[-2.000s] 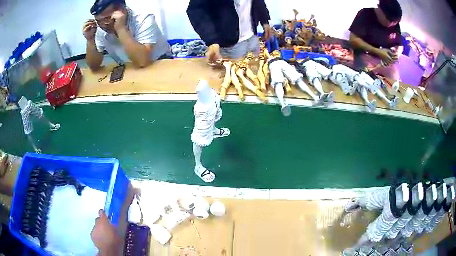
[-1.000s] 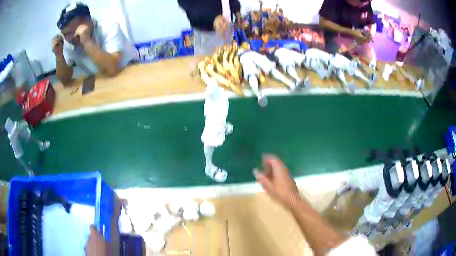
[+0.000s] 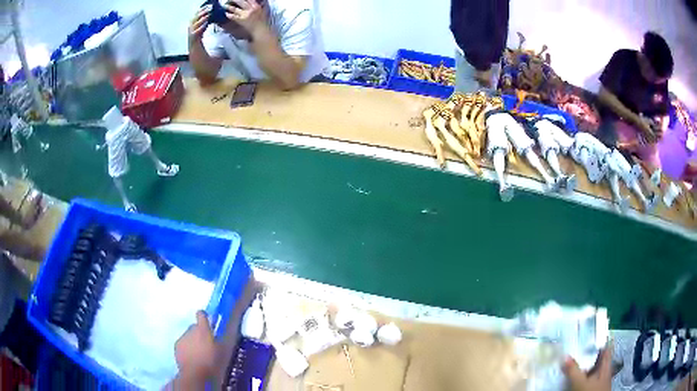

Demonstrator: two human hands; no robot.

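Note:
My right hand [image 3: 592, 374] is at the lower right, its fingers against a blurred white lower body [image 3: 562, 332] that it holds at the belt's near edge. Just right of it, black waist sashes [image 3: 666, 355] stand in a row, cut off by the picture's edge. My left hand [image 3: 197, 351] is at the right side of the blue bin [image 3: 157, 221], a finger pointing up; whether it grips the rim is unclear. Rows of black sashes [image 3: 80, 279] lie at the bin's left on a white liner [image 3: 145, 321].
The green belt [image 3: 359, 221] crosses the view, with another lower body [image 3: 126, 145] on it at left. Small white pieces [image 3: 363, 328], a stick [image 3: 348, 357] and a dark phone [image 3: 248, 365] are beside the bin. Across are three people, a red box [image 3: 153, 95] and figure legs [image 3: 520, 141].
The view has turned left. The lower body that stood mid-belt is gone from there. My right hand, empty over the belt a second ago, now holds a white lower body at the right.

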